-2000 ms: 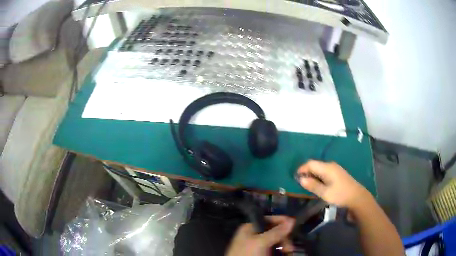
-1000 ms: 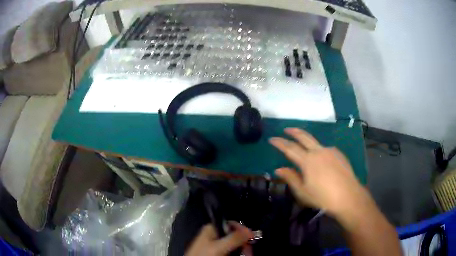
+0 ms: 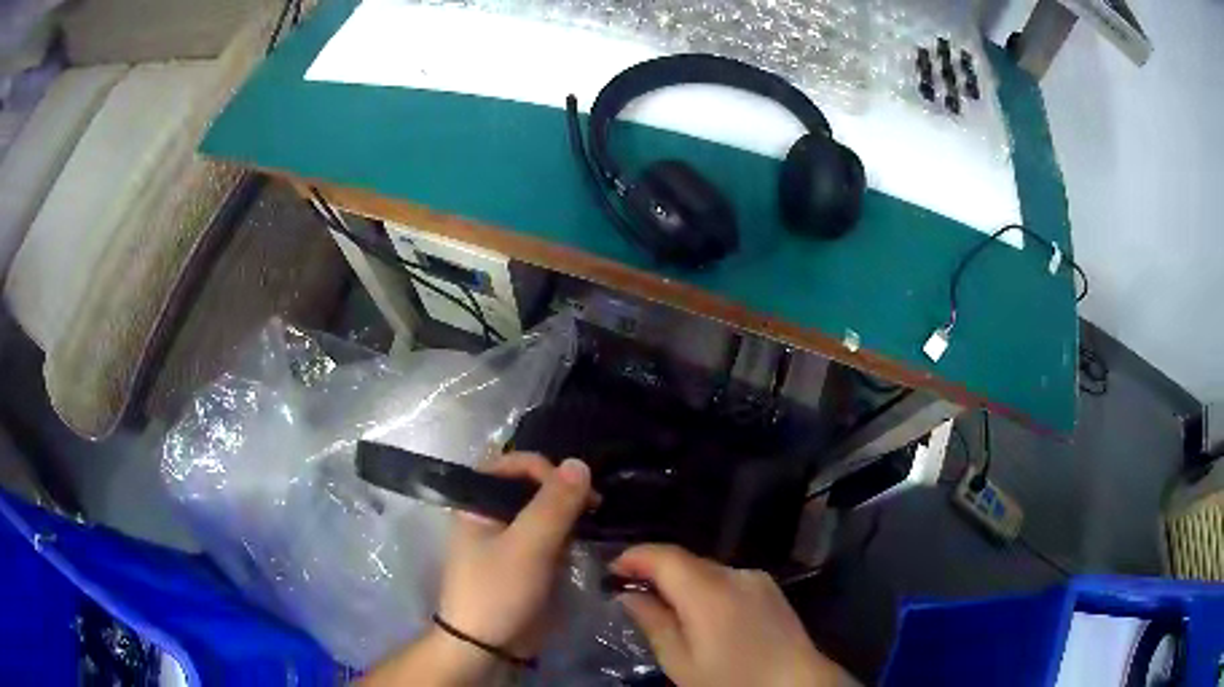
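My left hand [image 3: 517, 557], low in the centre, grips a flat black band [image 3: 436, 481], which looks like a headset's headband. The band points left over a clear bag. The rest of this headset is lost against the dark lap. My right hand [image 3: 718, 617] is just right of it, with thumb and fingers pinched on a small dark piece [image 3: 627, 584]; what it belongs to is unclear. Another black headset [image 3: 711, 74] lies on the green bench [image 3: 443, 148], its boom microphone to the left. A thin cable with a white end [image 3: 937, 345] lies at the bench's right.
A large clear poly bag [image 3: 309, 456] is heaped left of the lap. Blue totes stand at the lower left [image 3: 255, 638] and lower right [image 3: 973, 638]. Shiny bubbled plastic [image 3: 805, 30] and short black parts [image 3: 950, 75] lie on a white sheet [image 3: 456, 57]. A beige seat is left.
The view has tilted down. My right hand has left the bench and come down beside my left hand. My left hand now holds the black band out to the left over the bag.
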